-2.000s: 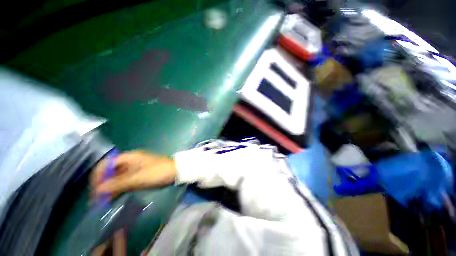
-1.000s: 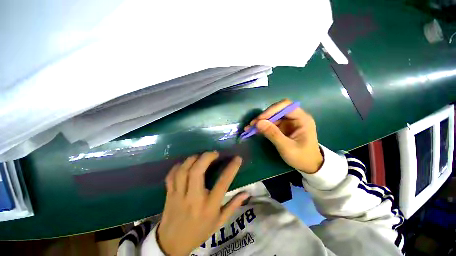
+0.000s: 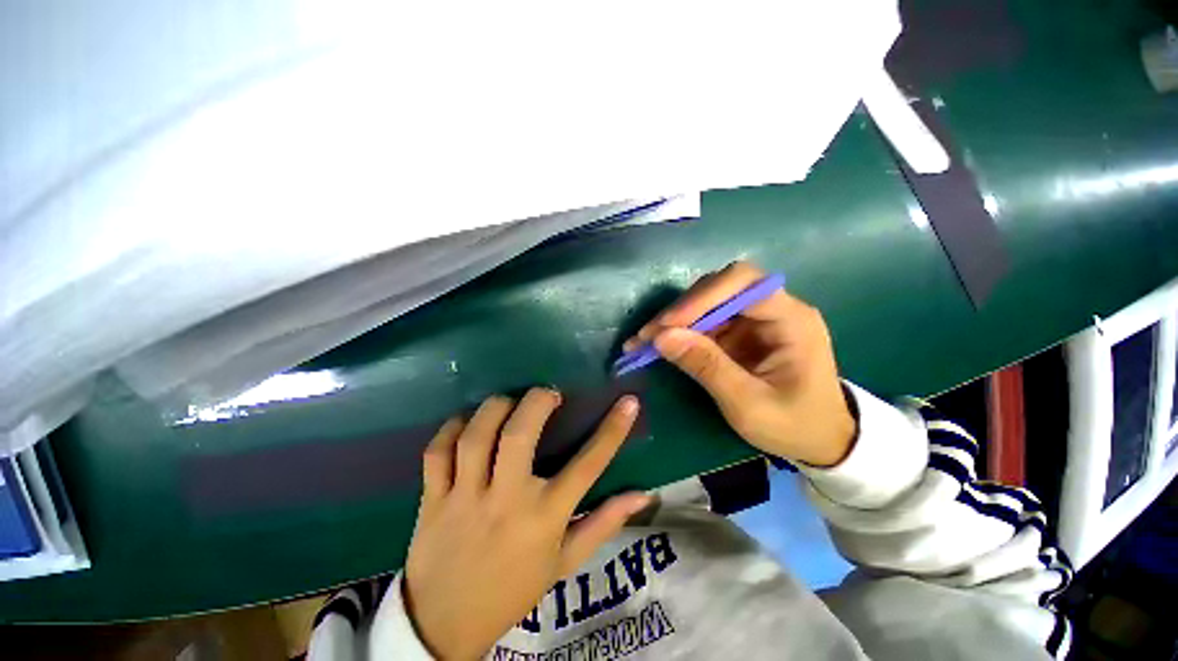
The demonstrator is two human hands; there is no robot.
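The purple tweezers (image 3: 704, 320) are in my right hand (image 3: 762, 362), held between thumb and fingers, tips pointing down and left near the bench surface. Whether a small piece is at the tips cannot be told. My left hand (image 3: 510, 510) lies flat with fingers spread on the dark strip (image 3: 310, 467) near the bench edge; it holds nothing. A clear shiny strip (image 3: 278, 390) lies just beyond the dark strip.
White interleaving sheets (image 3: 426, 116) fill the upper left, overhanging the green bench (image 3: 775, 226). Another dark strip (image 3: 962, 226) with a white tab (image 3: 908, 123) lies at right. A blue cover on white sheets (image 3: 16, 510) shows at far left. A white roll (image 3: 1160, 61) is top right.
Since two seconds ago the view has swung back from the right and my left hand has come into view. Over the last second both hands have hardly moved; the tweezers remain in my right hand.
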